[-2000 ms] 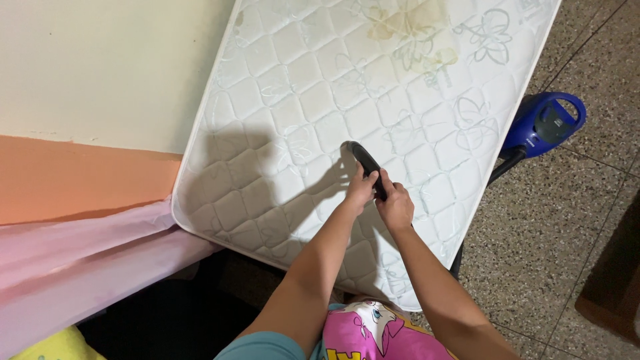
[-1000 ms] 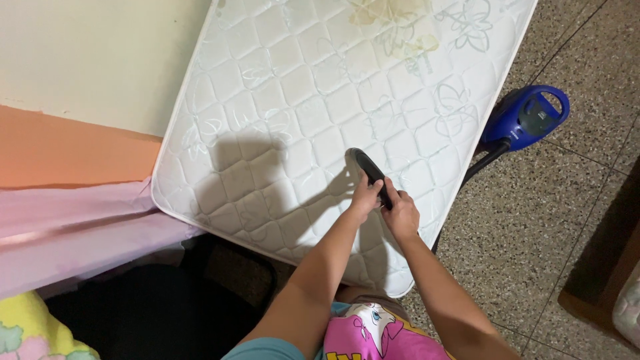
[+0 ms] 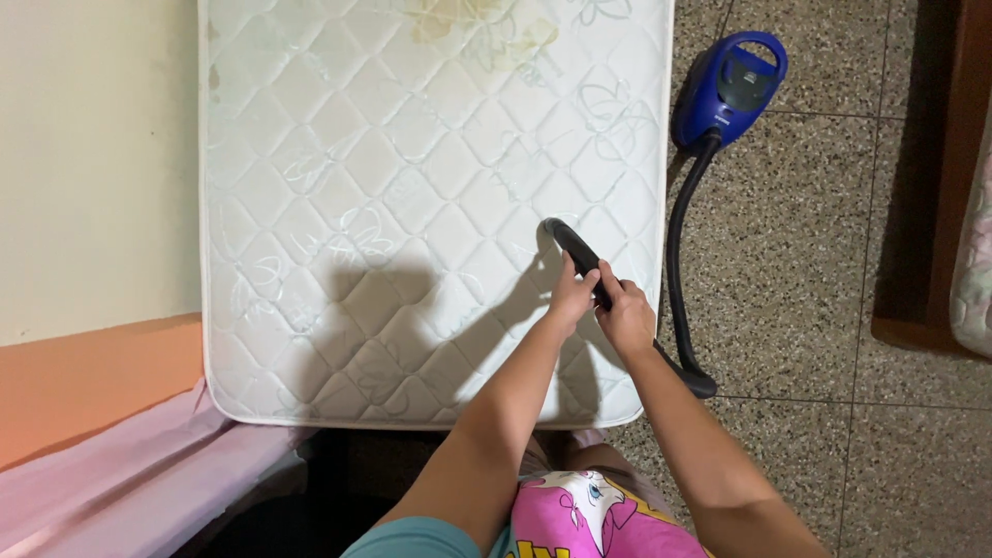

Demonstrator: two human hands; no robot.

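Note:
A black vacuum cleaner wand (image 3: 577, 252) lies between my two hands, its tip against the quilted white mattress (image 3: 434, 194). My left hand (image 3: 573, 291) grips the wand from the left side. Just right of it, my right hand (image 3: 626, 314) holds the same wand near its lower end. A black hose (image 3: 676, 256) runs from below my right hand, along the mattress's right edge, up to the blue vacuum cleaner (image 3: 728, 93) on the floor. Yellowish-brown stains mark the upper part of the mattress.
A cream and orange wall (image 3: 101, 387) borders the mattress on the left, with pink fabric (image 3: 139, 480) at its lower left corner. Speckled floor tiles (image 3: 790, 256) lie to the right. Beyond them is a brown wooden bed frame (image 3: 922, 329) with a floral mattress (image 3: 973, 279).
The view has turned and shifted, and more of the hose shows. Both hands keep their hold on the wand, whose tip now rests nearer the mattress's right edge than before.

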